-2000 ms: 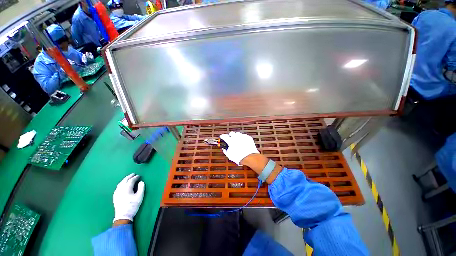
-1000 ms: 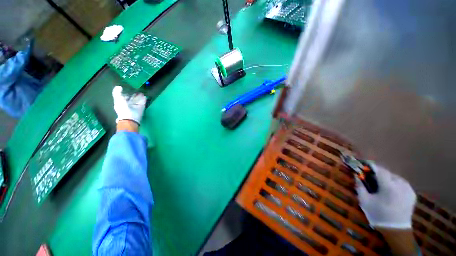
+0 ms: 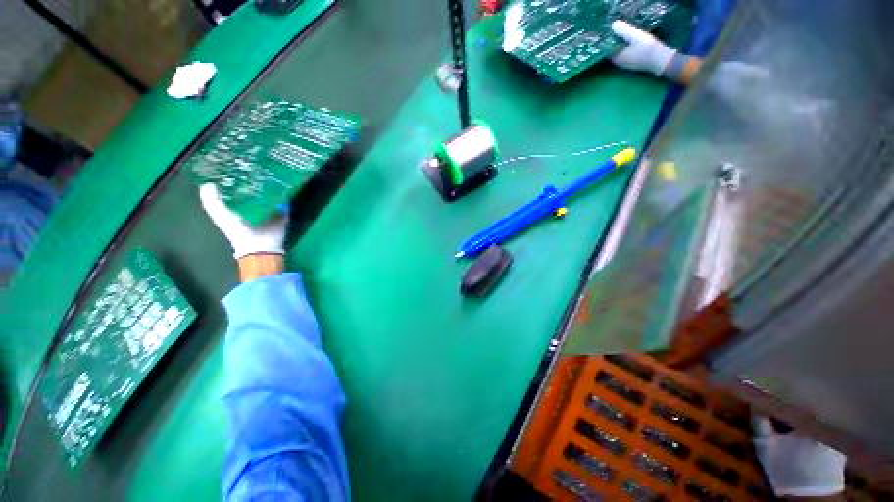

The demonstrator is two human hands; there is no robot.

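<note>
A green printed circuit board sits tilted over the dark conveyor strip at the upper left. My left hand, in a white glove, grips its near lower edge; some fingers are hidden by the board. A second board lies on the strip at the lower left. My right hand, also gloved, is blurred at the lower right over the orange-brown slotted grate, partly behind the shield's edge. Its fingers are unclear and no cutters can be made out.
A solder spool stands on the green bench. A long blue tool and a small black block lie nearby. Another person's gloved hand touches a board at the top. The translucent shield overhangs the right side.
My left hand has gone from the green bench to the conveyor board and taken hold of its edge. The view has swung left, and the cutters seen in my right hand earlier are out of sight.
</note>
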